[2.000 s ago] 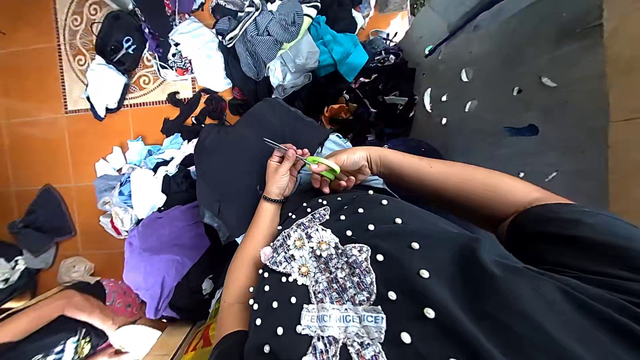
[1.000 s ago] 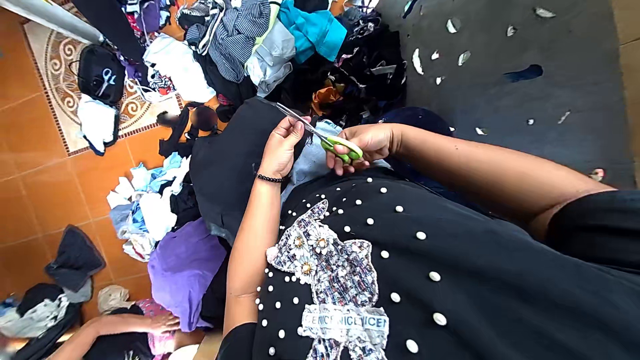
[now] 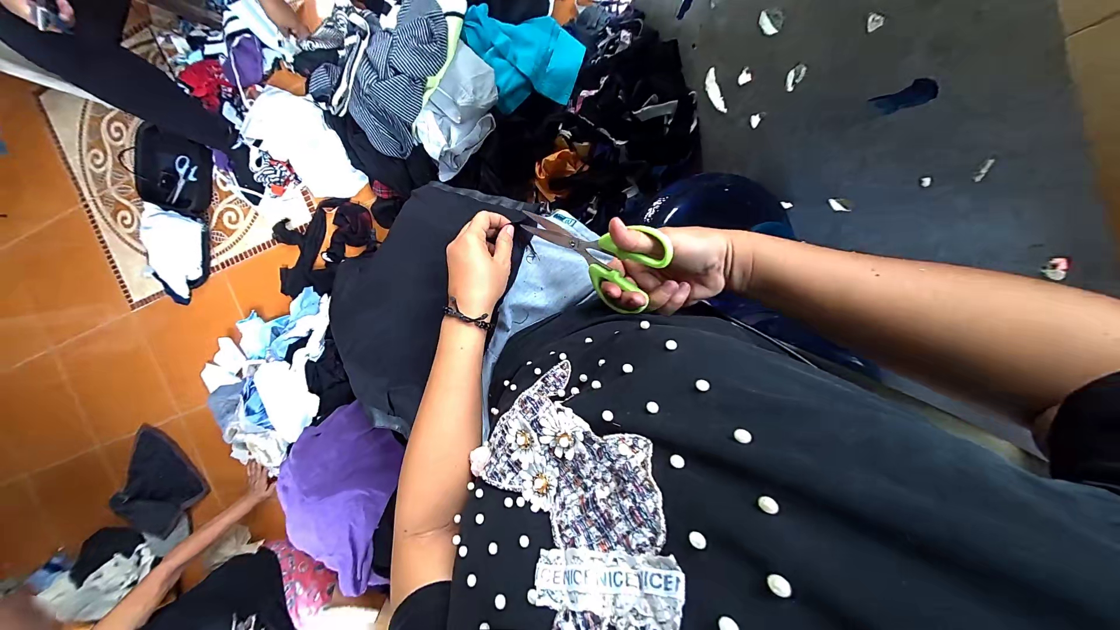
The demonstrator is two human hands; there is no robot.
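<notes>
My right hand point(image 3: 678, 267) holds scissors point(image 3: 604, 254) with green handles, fingers through the loops and the blades parted. The blade tips point at the edge of a black cloth point(image 3: 394, 289) that lies over my lap. My left hand point(image 3: 481, 262) pinches that cloth between thumb and fingers, just beside the tips. Light blue denim point(image 3: 547, 280) shows under the blades, between the black cloth and my shirt.
Heaps of clothes lie ahead, with a teal cloth point(image 3: 525, 57) and a striped one point(image 3: 394, 83). Purple cloth point(image 3: 341, 490) and white-blue scraps point(image 3: 271, 376) are at the left. Another person's arm point(image 3: 192, 542) reaches in at lower left. White scraps dot the grey floor point(image 3: 840, 149).
The scissors' blades, close together before, now stand apart at the black cloth, and my right hand's fingers have spread with the handles. The other person's arm at lower left has shifted.
</notes>
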